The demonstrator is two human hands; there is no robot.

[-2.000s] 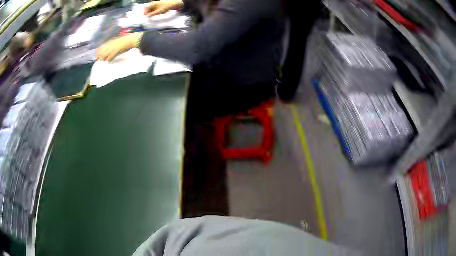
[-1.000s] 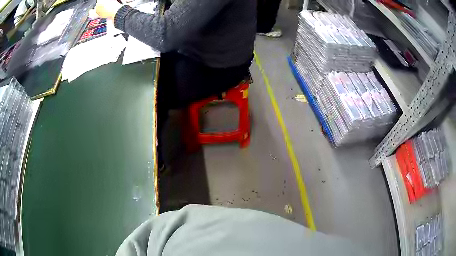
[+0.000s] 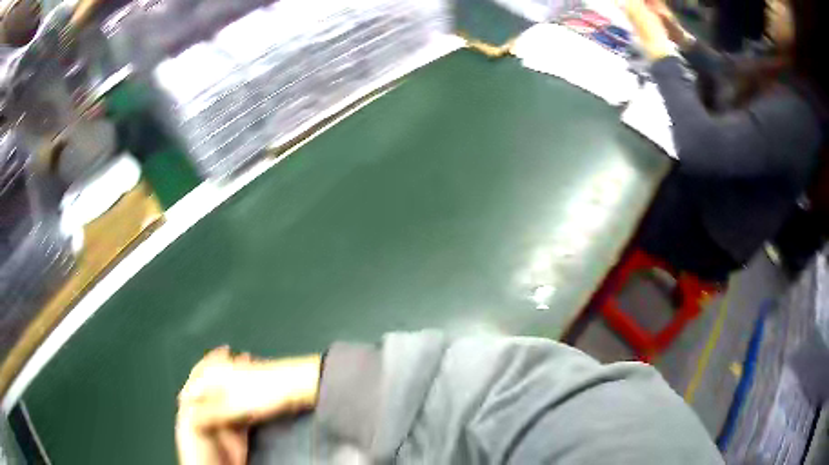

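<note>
My right hand (image 3: 218,400) is at the lower left over the green mat (image 3: 364,209), at the end of a grey sleeve. It is blurred, its fingers bend down and are cut off by the bottom edge, so its grip is hidden. A dark grey shape (image 3: 282,440) lies just below the wrist; I cannot tell what it is. My left hand is not in view. A dark flat thing with a pale rim (image 3: 32,434) is cut off at the lower left corner.
Stacked clear trays (image 3: 309,77) stand behind the bench's edge. A wooden board (image 3: 118,222) with a white cloth (image 3: 100,195) is at the left. White sheets (image 3: 577,64) lie at the far end. Another person (image 3: 745,154) sits at the right on a red stool (image 3: 636,313).
The view has swung left, so the other person and stool now stand further right, and the board and cloth show. My right hand has come into view at the lower left.
</note>
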